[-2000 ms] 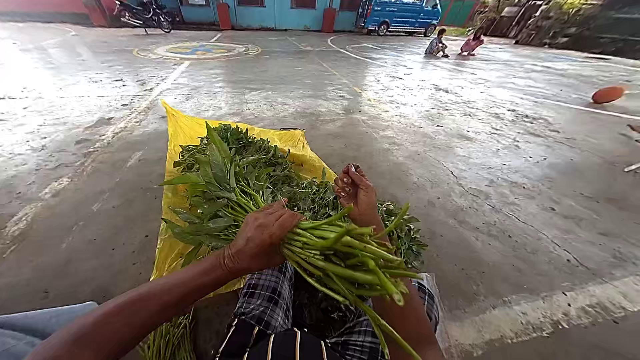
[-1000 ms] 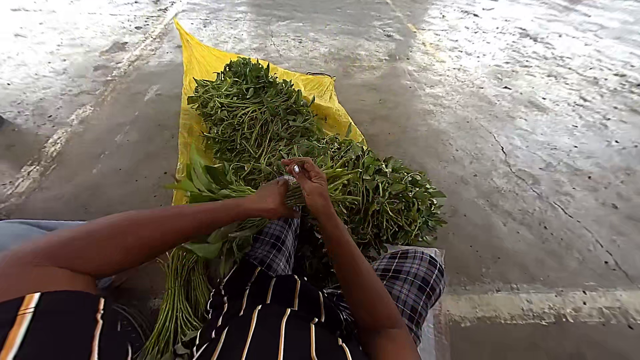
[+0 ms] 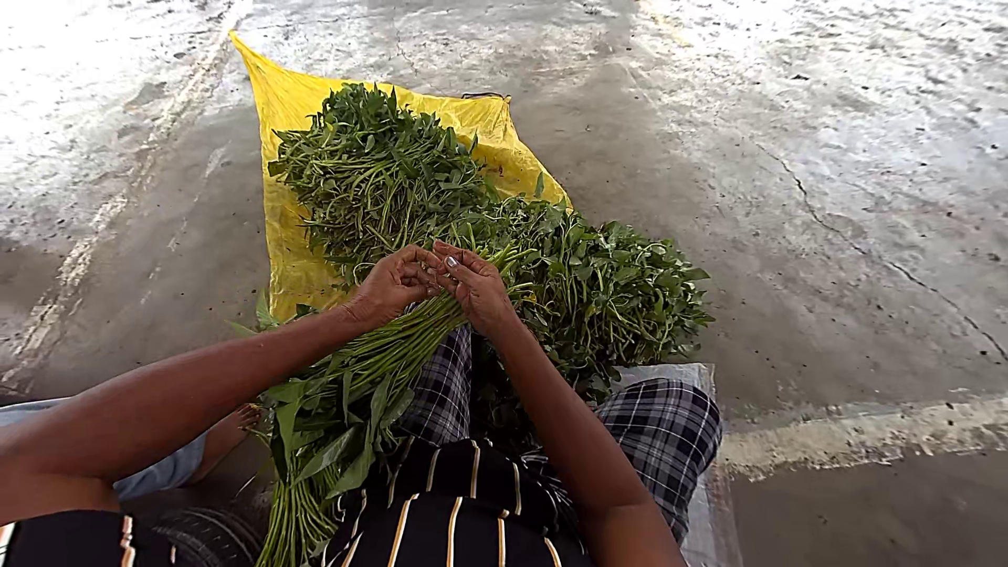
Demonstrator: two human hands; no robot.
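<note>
My left hand (image 3: 398,285) and my right hand (image 3: 475,287) meet over the stems of a bunch of leafy green vegetables (image 3: 409,339), fingertips pinched together. The bunch lies across my lap with its leaves toward the lower left and its cut stems at the upper right. What the fingertips pinch is too small to make out. Just beyond the hands, a heap of leafy greens (image 3: 378,173) rests on a yellow woven sack (image 3: 303,272), and more greens (image 3: 622,291) extend to the right in front of my knees.
Long stems of another bunch (image 3: 295,520) hang at the lower left. Beside them are another person's bare foot (image 3: 228,437) and denim-clad leg (image 3: 169,468). A pale plastic sheet (image 3: 713,512) lies by my right knee. Cracked concrete ground (image 3: 850,228) surrounds the sack.
My hands have come together over the bunch; two seconds ago the right hand was raised apart from the left. The bunch's leaves now point lower left. The view has tilted down.
</note>
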